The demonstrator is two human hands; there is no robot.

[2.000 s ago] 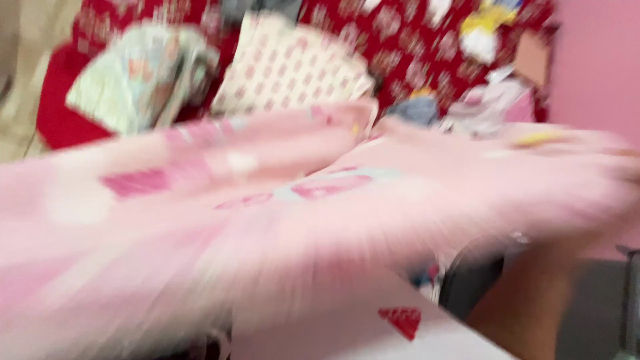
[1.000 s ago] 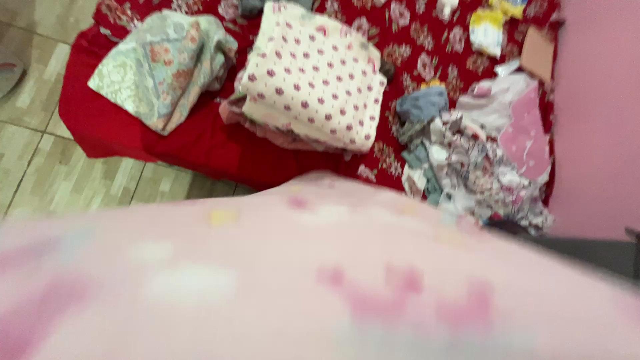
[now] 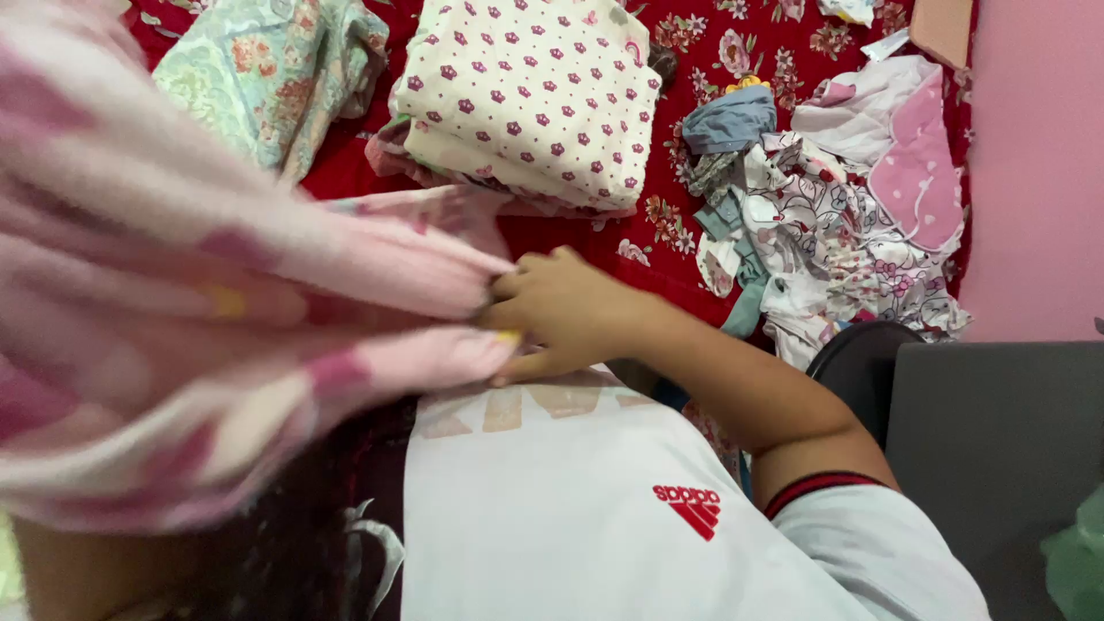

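A pink fleece blanket (image 3: 259, 250) with darker pink and yellow patches, blurred by motion, spreads in loose folds over the left half of the view. My right hand (image 3: 561, 319) grips its gathered edge near the middle, in front of my white shirt, with fingers curled around the cloth. At the lower left, part of my left forearm (image 3: 95, 569) shows below the blanket; my left hand is hidden by the cloth. Just beyond the blanket lies a folded stack of cream cloth with a purple crown-like print (image 3: 535, 103).
A red floral bedcover (image 3: 673, 233) lies underneath. A crumpled green floral cloth (image 3: 259, 78) is at the upper left. Small clothes (image 3: 828, 216) are heaped at the right, beside the pink wall (image 3: 1035, 172). A dark grey surface (image 3: 992, 448) stands at the lower right.
The blanket was spread wide across the lower view; now it is bunched toward the left, with its edge gathered in my right hand, which was not visible one second ago.
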